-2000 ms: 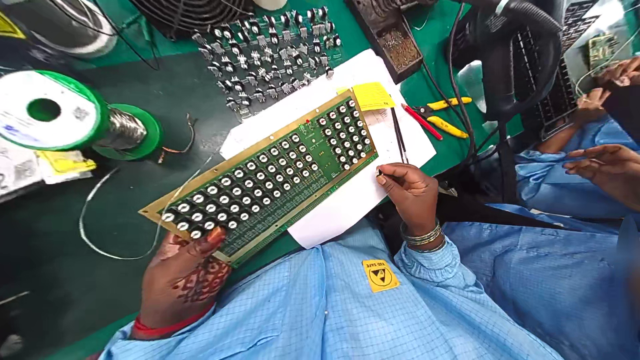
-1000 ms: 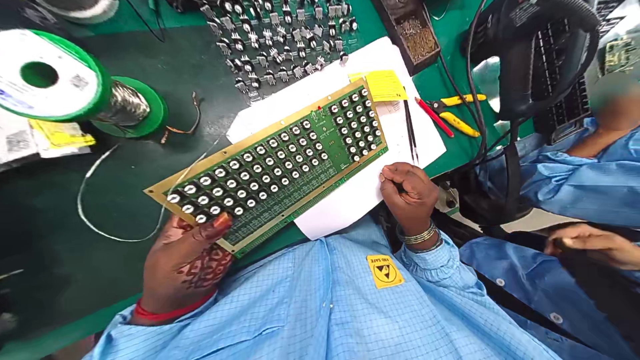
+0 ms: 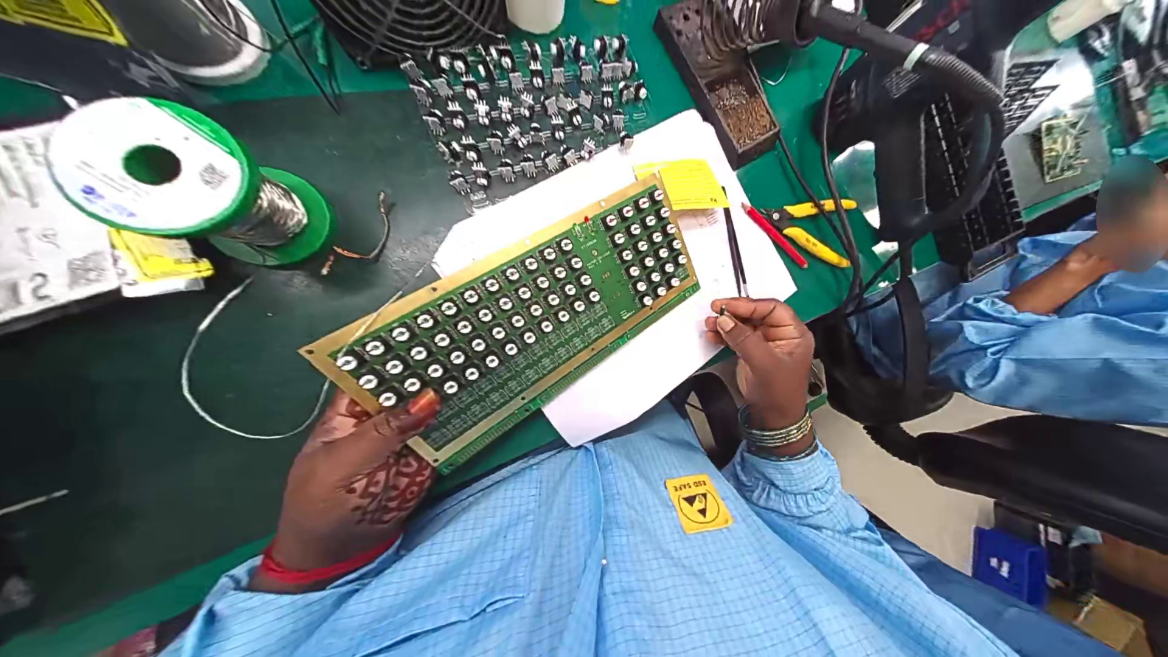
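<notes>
My left hand [image 3: 365, 465] grips the lower left corner of a green circuit board [image 3: 511, 319], its thumb on top. Rows of round white-topped black components cover the board, which is tilted up to the right over a white paper sheet [image 3: 593, 401]. Off the board's right end, my right hand [image 3: 762, 351] pinches a tiny dark piece [image 3: 724, 311] between thumb and fingertips; its kind cannot be made out. Above the board, many loose black-and-silver components with leads [image 3: 529, 109] stand in rows. Dark tweezers [image 3: 735, 251] lie on the paper beside a yellow slip [image 3: 683, 185].
Solder wire spools [image 3: 274, 214] stand at the left, with a loose wire [image 3: 187, 365] curling from there. Red and yellow-handled cutters [image 3: 803, 228], a soldering iron stand [image 3: 730, 91] and a black hose [image 3: 958, 68] are at the right. A co-worker's blue sleeve [image 3: 1049, 319] shows beyond.
My right hand's fingertips, curled in toward the palm one second ago, now extend with a tiny piece showing. The co-worker's hands have shifted. The board remains in my left hand.
</notes>
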